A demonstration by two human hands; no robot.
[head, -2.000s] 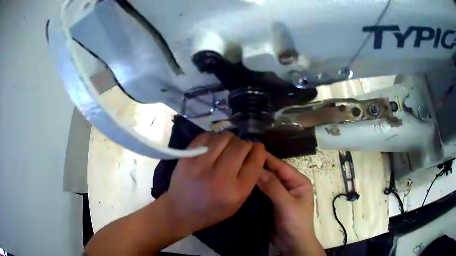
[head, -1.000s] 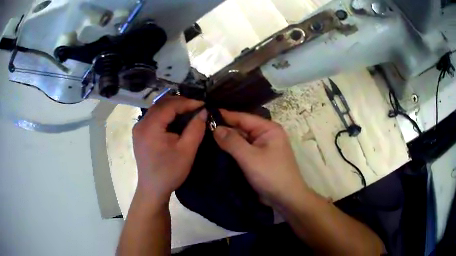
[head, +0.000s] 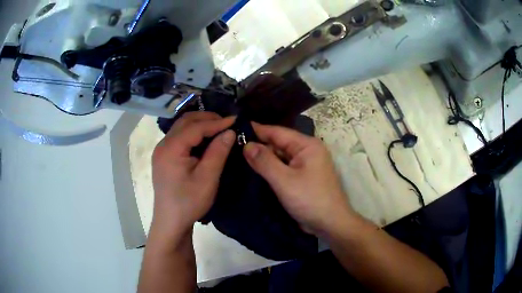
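The black cloth pouch body (head: 257, 209) hangs in folds between and below my hands, its top edge at the needle area by the end of the cylinder arm (head: 366, 51). My left hand (head: 192, 163) pinches the cloth from the left with thumb and fingers. My right hand (head: 303, 174) pinches it from the right. A small shiny metal zipper slider (head: 241, 139) shows on the cloth between my two thumbs. The presser foot and needle are hard to make out against the dark cloth.
The machine head (head: 189, 63) with its black tension assembly (head: 137, 63) is at upper left. A dark block (head: 280, 100) sits beside the needle. Thread snips (head: 392, 111) with a black cord lie right of my hands on the worn wooden tabletop (head: 366, 171), near scattered lint.
The view has shifted since the first frame. My hands, earlier overlapping below the needle, now sit side by side with the slider showing between them. Over the last second they have barely moved.
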